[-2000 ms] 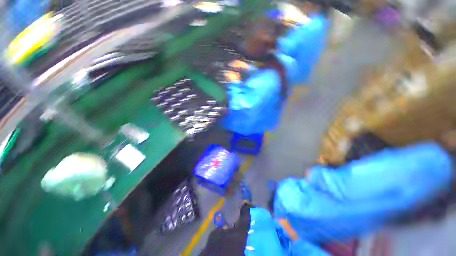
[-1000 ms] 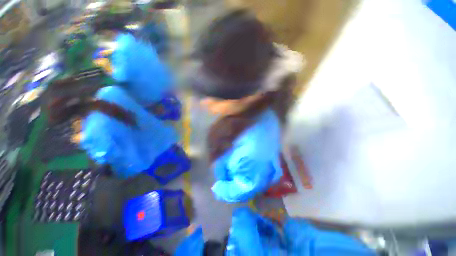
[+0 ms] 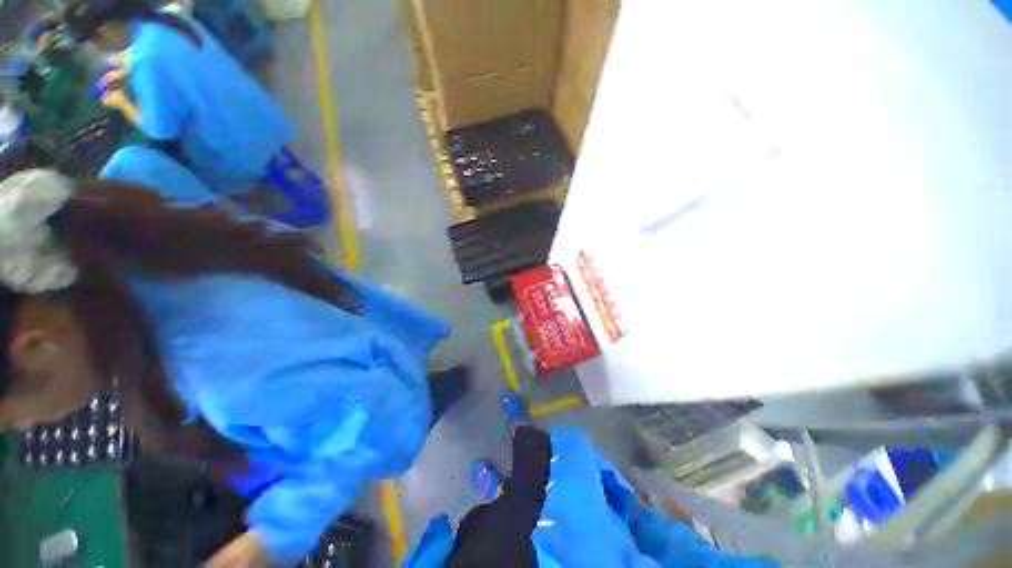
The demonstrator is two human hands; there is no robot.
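Neither of my hands can be made out; only my blue smock [image 3: 577, 505] and parts of its sleeves show at the bottom edge. A dark strip, hair or cloth, hangs over the smock. In front of me on the right is a large white surface [image 3: 843, 211]. A red printed panel [image 3: 555, 316] is at its lower left corner, beside a red-and-white label [image 3: 600, 296]. Black ribbed trays [image 3: 508, 242] stand beyond it, and more dark trays [image 3: 510, 155] sit in a brown carton [image 3: 499, 61].
A coworker in a blue smock [image 3: 277, 355] leans close at the left; another [image 3: 205, 111] sits beyond. A tray with shiny round parts [image 3: 78, 433] lies on the green bench [image 3: 67, 516]. Yellow lines [image 3: 333, 144] cross the grey floor. Shelving with mixed items [image 3: 877, 488] is at lower right.
The view has swung right. The white surface, red panel and carton show more clearly. The coworker who was ahead of me is now at the left.
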